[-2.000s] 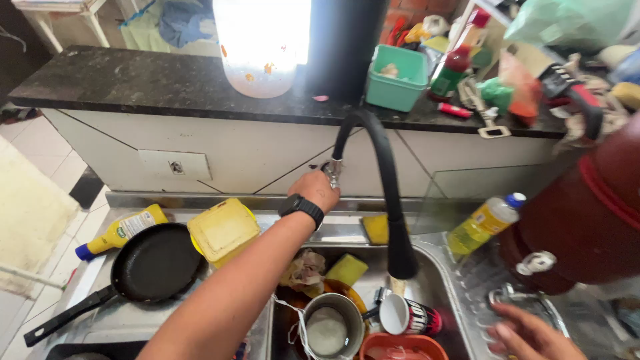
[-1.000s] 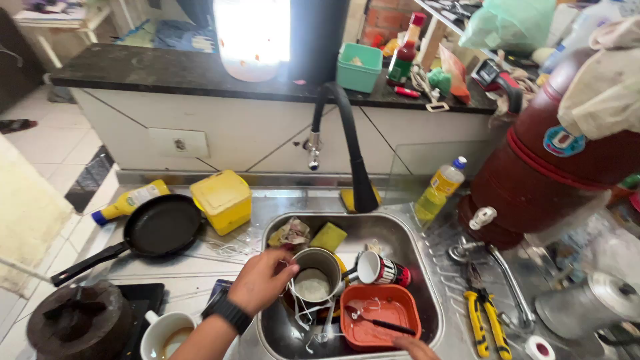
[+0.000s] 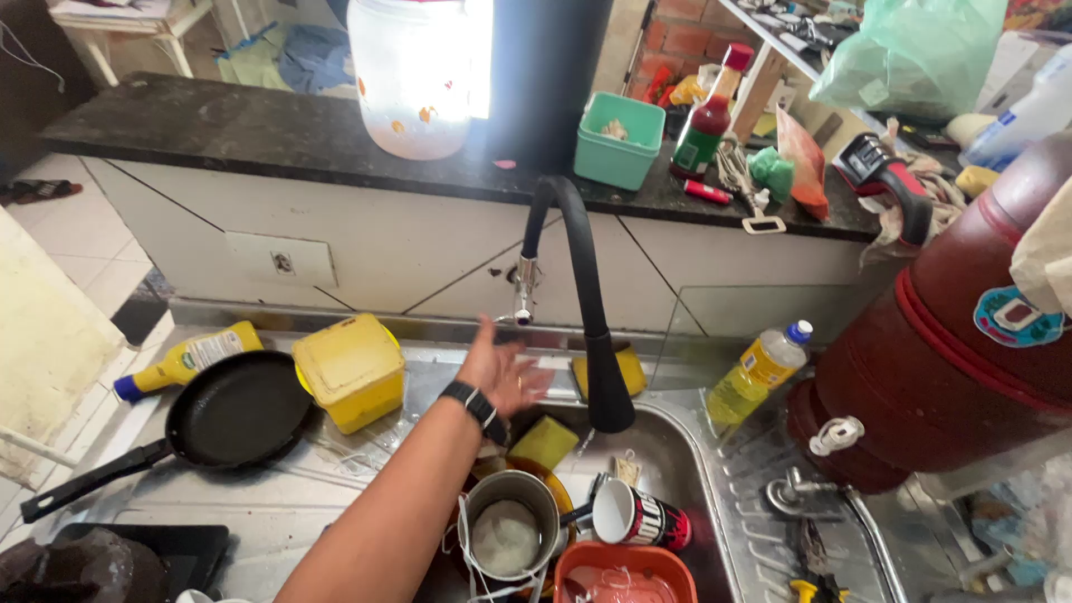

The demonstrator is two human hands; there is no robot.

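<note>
My left hand (image 3: 505, 375), with a black watch at the wrist, is spread over the sink's back edge, just below the faucet valve (image 3: 523, 293); it holds nothing. A black flexible spout (image 3: 578, 251) arches from the valve over the steel sink (image 3: 703, 469), with a thin trickle near its tip. In the basin lie a metal pot (image 3: 508, 523) with whitish content and string around it, a printed cup (image 3: 641, 515) on its side, an orange plastic container (image 3: 624, 574) and a yellow-green sponge (image 3: 544, 442). Another sponge (image 3: 610, 373) rests behind the basin. My right hand is out of view.
Left of the sink are a black frying pan (image 3: 240, 410), a yellow tub (image 3: 350, 368) and a yellow squeeze bottle (image 3: 193, 358). To the right stand a detergent bottle (image 3: 758, 373) and a red-brown water filter (image 3: 946, 360). A dark stone ledge (image 3: 251, 138) runs behind.
My left hand was at the faucet valve, then at the pot, and is now back near the valve with fingers spread. My right hand has left the view.
</note>
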